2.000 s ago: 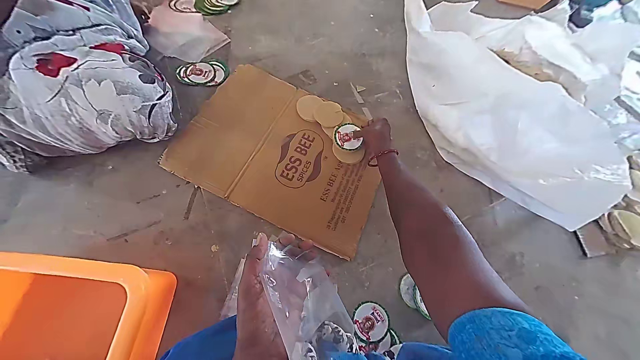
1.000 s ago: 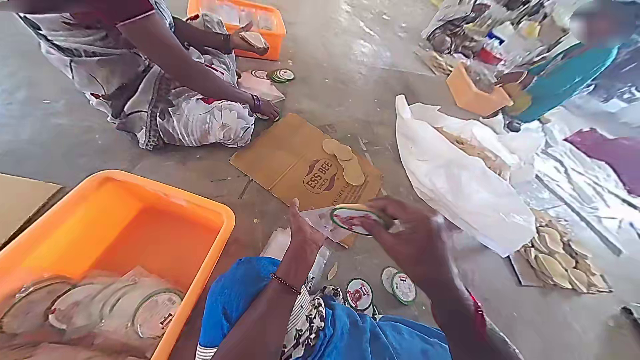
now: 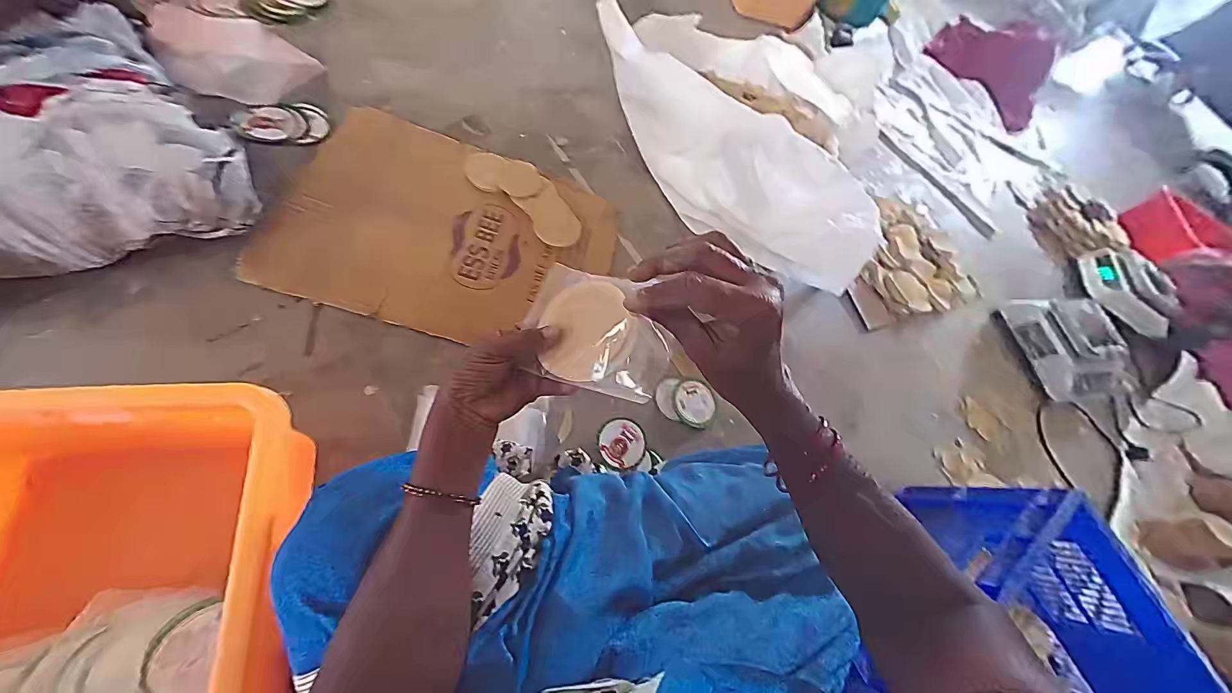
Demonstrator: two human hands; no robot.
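Observation:
A clear plastic bag (image 3: 630, 371) with a pale round disc (image 3: 585, 329) inside is held up between both hands. My left hand (image 3: 505, 377) grips its left side with the thumb on top. The fingers of my right hand (image 3: 717, 308) pinch its upper right edge. Behind the bag, several pale discs (image 3: 549, 214) lie partly overlapping on a flat cardboard sheet (image 3: 385, 221). Round printed labels (image 3: 621, 443) rest on the floor just beyond my lap, with another printed label (image 3: 694, 402) to their right.
An orange crate (image 3: 274, 462) with packed bags (image 3: 115, 645) stands at the left, a blue crate (image 3: 1078, 577) at the lower right. Beyond lie a white sack (image 3: 731, 164), a heap of pale discs (image 3: 910, 265) and a weighing scale (image 3: 1126, 289). A person's patterned clothing (image 3: 115, 164) shows upper left.
Two seconds ago my right hand was at the discs on the cardboard with a printed label; a second ago it held the label at the bag. Now it pinches the bag's edge. The view has shifted.

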